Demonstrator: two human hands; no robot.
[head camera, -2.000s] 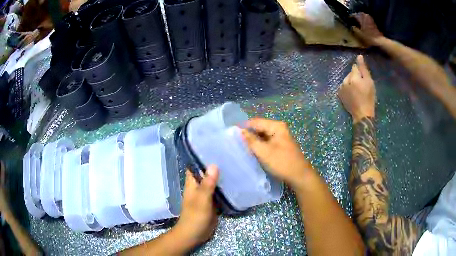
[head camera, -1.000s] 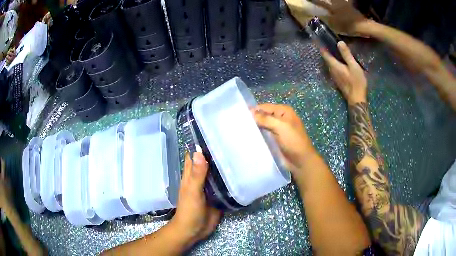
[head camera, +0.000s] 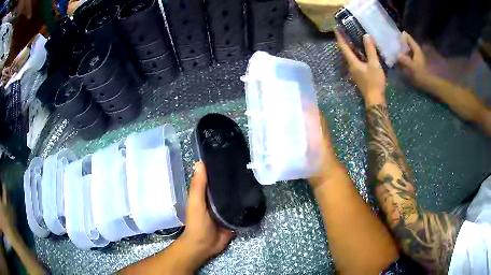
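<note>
My left hand (head camera: 202, 220) holds a black base housing (head camera: 230, 174) from its lower left side, with its dark open inside facing me. My right hand (head camera: 323, 153) holds a frosted translucent cover (head camera: 282, 118) by its far right side, its tabbed edge facing left. Cover and housing are apart, the cover to the upper right. The fingers of my right hand are mostly hidden behind the cover.
A leaning row of frosted covers (head camera: 153, 182) lies at left on bubble wrap (head camera: 301, 236). Tall columns of black housings (head camera: 186, 35) stand at the back. At the upper right, another worker's tattooed arm (head camera: 395, 177) and hands hold a second cover (head camera: 377, 27) with a black part.
The cover has come off the black housing and moved up; the housing now shows its inside. At the upper right, the other worker's hands now hold a frosted cover at the black part.
</note>
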